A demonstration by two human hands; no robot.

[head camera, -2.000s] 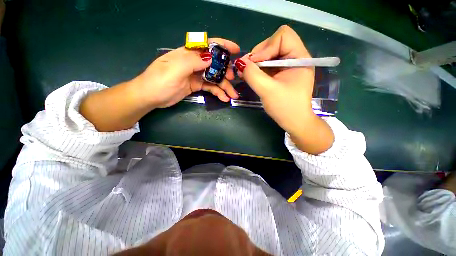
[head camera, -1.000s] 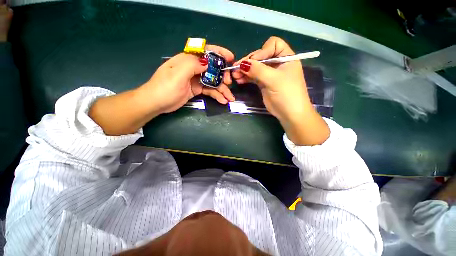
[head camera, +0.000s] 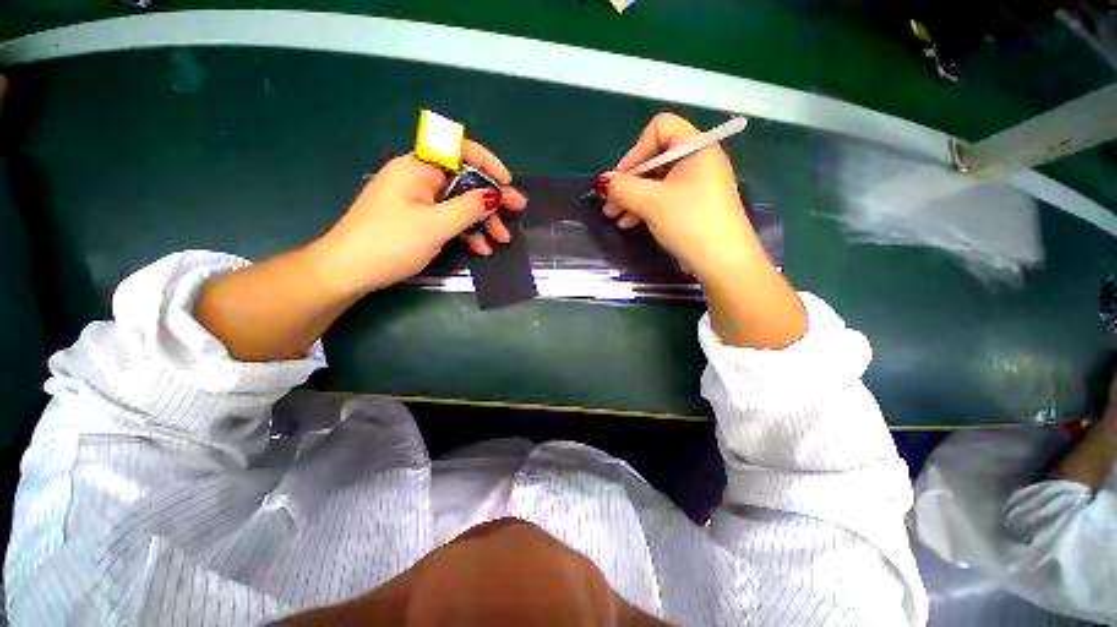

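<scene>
My left hand holds the smartwatch housing, its dark open side partly covered by my thumb. The yellow-edged battery with a white face stands out above the housing, beside my fingers. My right hand grips silver tweezers, their tips pointing down and left over the black sheet. Whether the tips hold anything is too small to tell. A separate small black piece lies below my left hand, across the glossy strips.
A crumpled clear plastic film lies on the dark green bench to the right. A pale rail curves along the far edge, with a post joining at the right. Another person's sleeve and arm are at the lower right.
My left hand has moved down and left with the housing, and the battery has tilted. The tweezers have come away from the housing to over the black sheet. More of the sheet and small black piece shows.
</scene>
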